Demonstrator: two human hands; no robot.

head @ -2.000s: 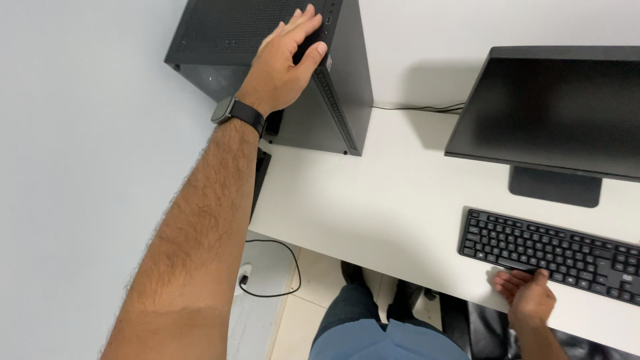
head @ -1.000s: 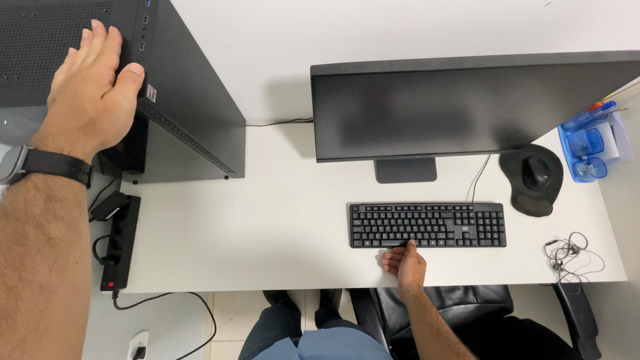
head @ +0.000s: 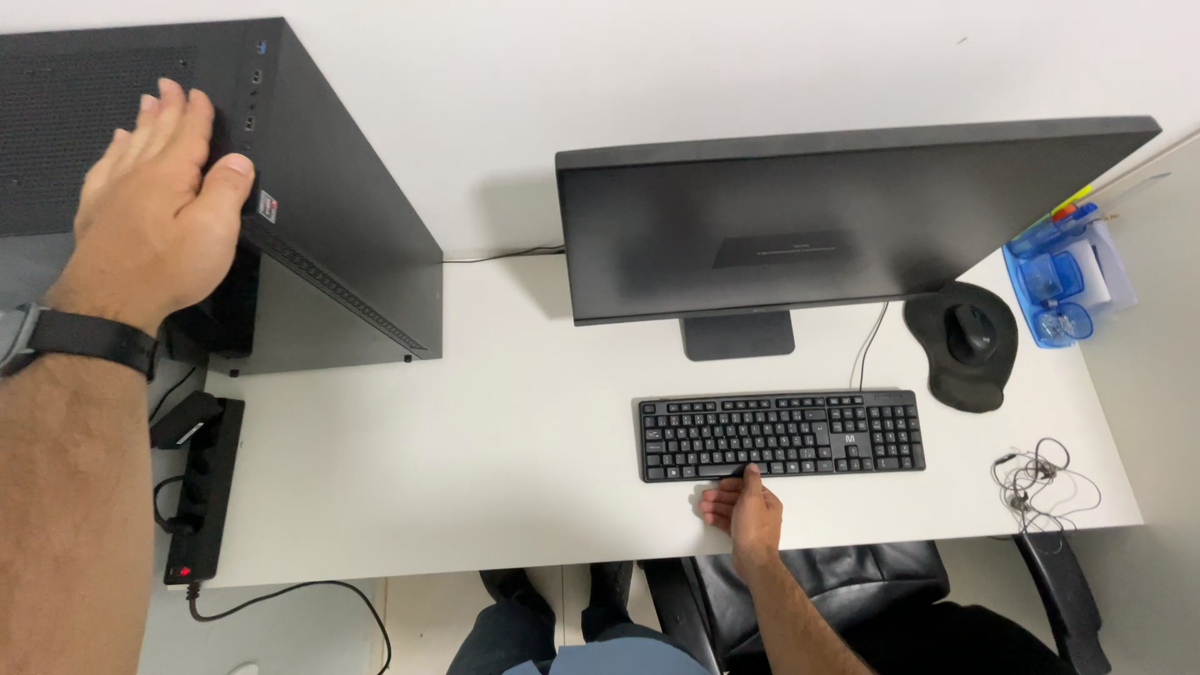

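Observation:
My left hand [head: 155,206], with a dark watch on its wrist, lies flat on the top front edge of a black computer tower [head: 347,187] at the left, thumb beside its ports. My right hand [head: 750,514] is at the lower edge of a black keyboard [head: 778,436], its thumb on the space bar and its fingers loosely curled below. Behind the keyboard stands a black monitor [head: 825,225], its screen dark with a faint small box of writing. A black mouse [head: 970,333] rests on a black mouse pad with wrist rest [head: 980,389].
A power strip [head: 211,506] with a lit red switch runs along the desk's left end. Tangled wired earphones [head: 1036,483] lie near the right front corner of the white desk [head: 422,487]. A blue desk organizer [head: 1031,309] stands at the right, and a black chair [head: 853,581] is below.
The view has swung right, bringing the mouse, organizer and earphones into sight. A faint box now shows on the monitor, which was blank before. Both hands keep their places on tower and keyboard.

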